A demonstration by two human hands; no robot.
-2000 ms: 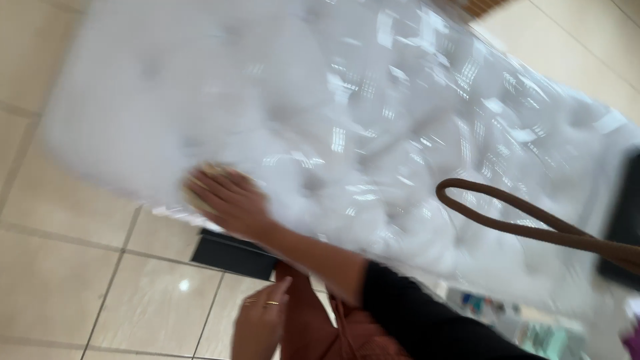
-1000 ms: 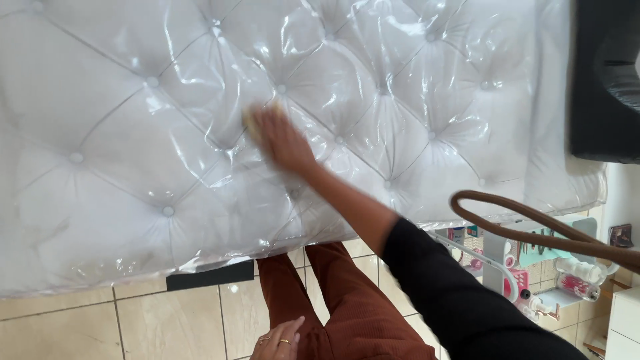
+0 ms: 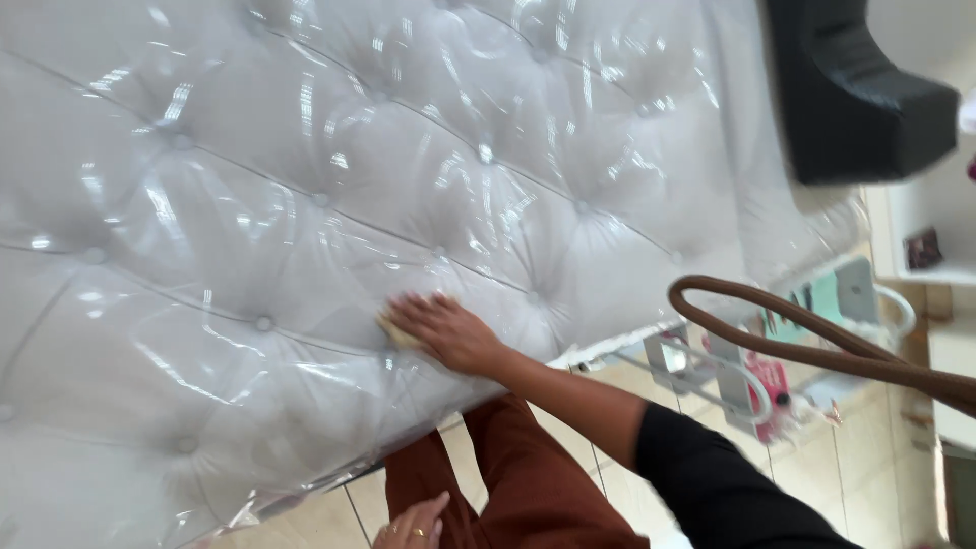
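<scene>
Clear plastic film covers a pale tufted, buttoned upholstered surface (image 3: 488, 229) that fills most of the view. My right hand (image 3: 450, 332) lies flat near its lower edge, pressing a yellowish cloth or sponge (image 3: 398, 329) against the film. The fingers cover most of this cloth or sponge, so its kind is unclear. At the bottom of the view, my left hand (image 3: 412, 526) is beside my rust-coloured trousers, partly cut off by the frame. It wears rings, and I cannot tell whether it holds anything.
A black padded neck-rest piece (image 3: 846, 99) stands at the upper right. A brown cord loop (image 3: 793, 328) crosses the right side. Below it is a trolley (image 3: 732, 374) with a pink container (image 3: 766, 389) and small tools. Pale floor tiles (image 3: 633, 450) show below the upholstery.
My right hand has moved over the film toward the lower edge of the upholstery, still with the yellowish cloth or sponge. The view has shifted strongly since two seconds ago.
</scene>
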